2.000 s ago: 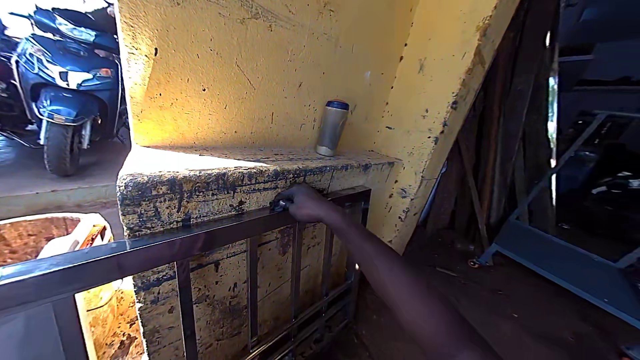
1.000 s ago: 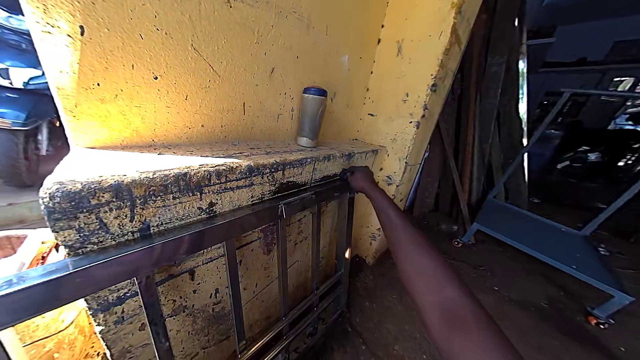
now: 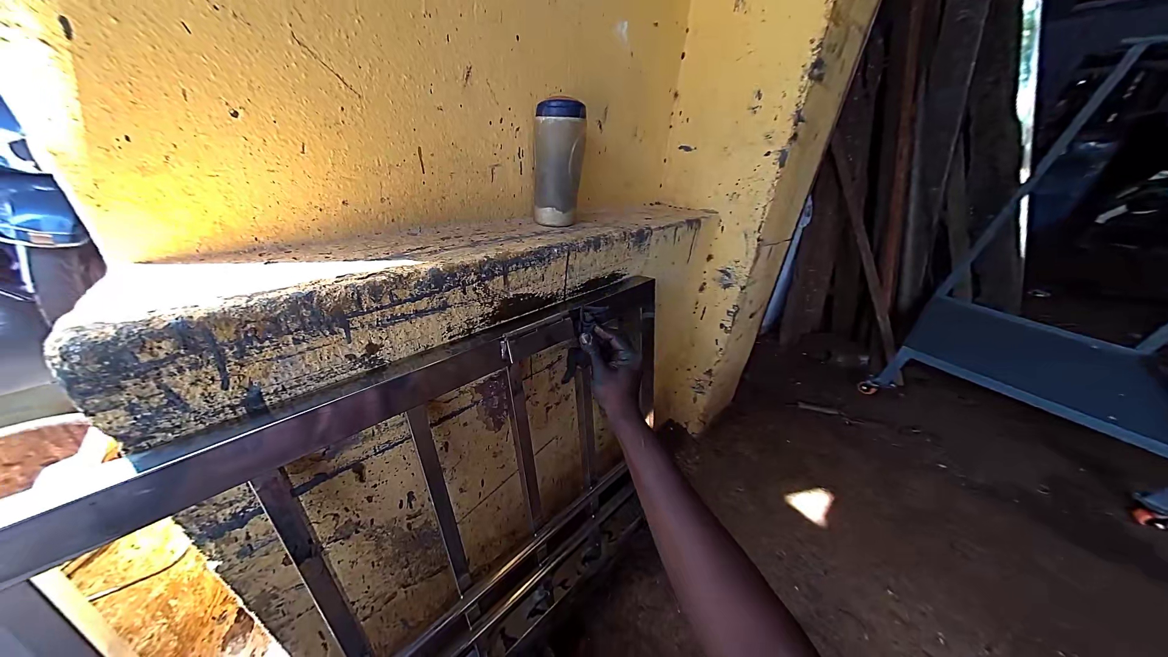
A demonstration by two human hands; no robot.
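My right hand [image 3: 610, 358] is at the far upper corner of a dark metal frame with vertical bars [image 3: 392, 388]. Its fingers are bent around a small dark thing, perhaps a cloth, against the top rail and a bar; what it is cannot be made out. The rail looks wet or glossy. The frame leans against a paint-spattered yellow masonry ledge [image 3: 365, 306]. On the ledge, above the hand, stands a grey plastic bottle with a blue cap [image 3: 558, 164]. My left hand is out of view.
At the right, a blue-grey metal trolley on casters [image 3: 1031, 365] stands on the dirt floor. Long wooden boards [image 3: 912, 173] lean behind it. Part of a parked scooter [image 3: 36, 210] shows at the left edge, above a container's rim. A sloped yellow pillar rises beside the ledge.
My right hand has moved along the top rail to the frame's far end, then down slightly to the bars below it. The view has shifted to the right.
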